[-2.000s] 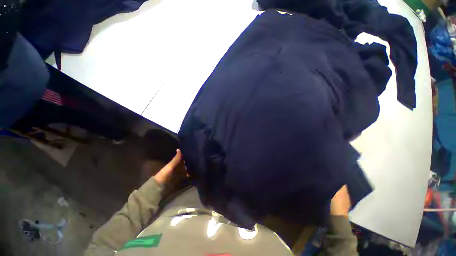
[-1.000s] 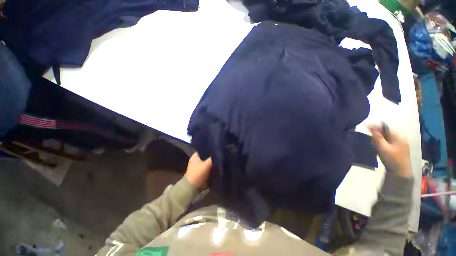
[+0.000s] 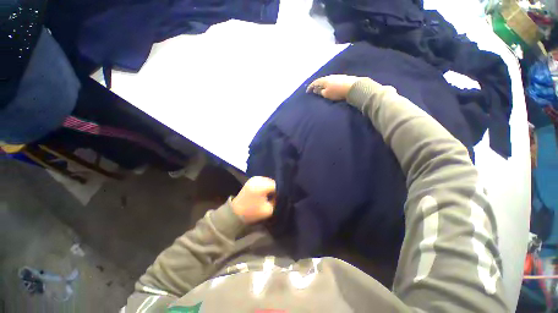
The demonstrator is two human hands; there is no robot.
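A large dark navy garment (image 3: 342, 159) lies over the near part of the white table and hangs over its edge towards my body. My left hand (image 3: 254, 198) is closed on the garment's left edge, near the table's front edge. My right hand (image 3: 329, 87) reaches across and rests on the garment's far upper edge, with the forearm over the cloth. Something small and dark shows at the right fingertips, too unclear to tell. Whether the right fingers grip the cloth cannot be told.
Another dark navy garment (image 3: 398, 21) with a sleeve lies behind and to the right. More navy cloth (image 3: 153, 27) lies at the far left of the white table (image 3: 202, 79). A person in dark clothing is at the left edge. Green and blue items stand at the right.
My right hand has moved from the garment's right side across to its far upper left edge. My left hand keeps hold of the left edge.
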